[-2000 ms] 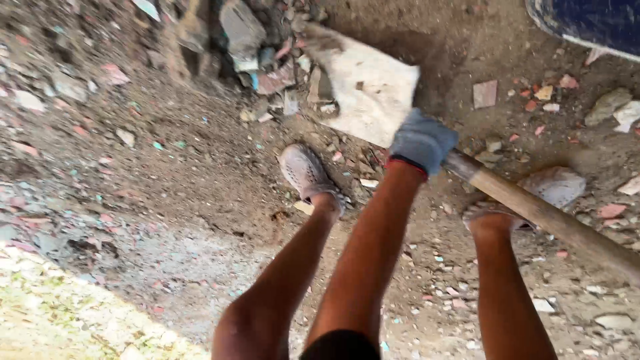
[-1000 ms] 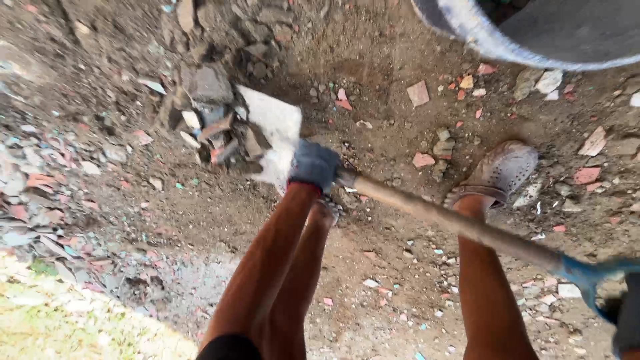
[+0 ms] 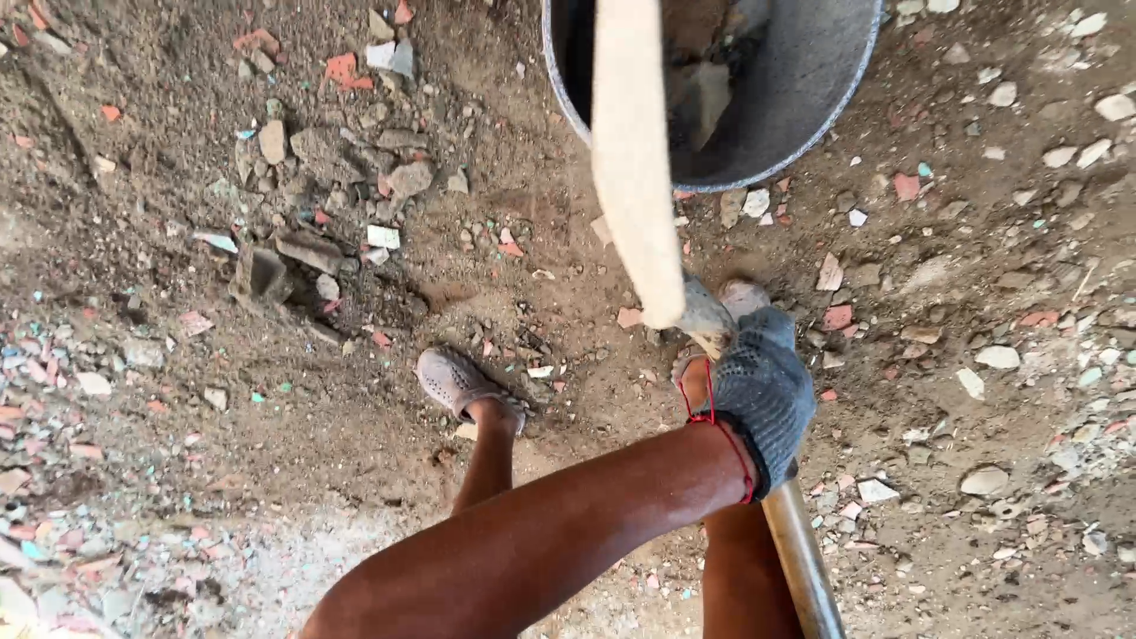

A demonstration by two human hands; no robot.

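Note:
My left hand (image 3: 759, 390), in a grey knit glove with a black cuff, is closed around a shovel near its socket, where the wooden shaft (image 3: 803, 559) meets the metal. The pale shovel blade (image 3: 635, 169) is tilted nearly edge-on to the view and stands in front of the left part of a large grey tub (image 3: 781, 164). Whether blade and tub touch, I cannot tell. Inside the tub lie dark soil and broken rubble (image 3: 706, 102). The far end of the shaft runs out of view at the bottom, and my right hand is not in view.
A small heap of stones and broken masonry (image 3: 306, 253) lies on the dirt at the left. Tile chips and stones are strewn over the ground, thickest at the lower left. My feet, in perforated clogs, stand apart, one clog (image 3: 457, 382) left of centre, the other partly behind my glove.
My left hand and the shovel have moved from the rubble heap at the left over to the tub. The blade has turned nearly edge-on. My right hand, at the shovel's handle a second ago, has left the view.

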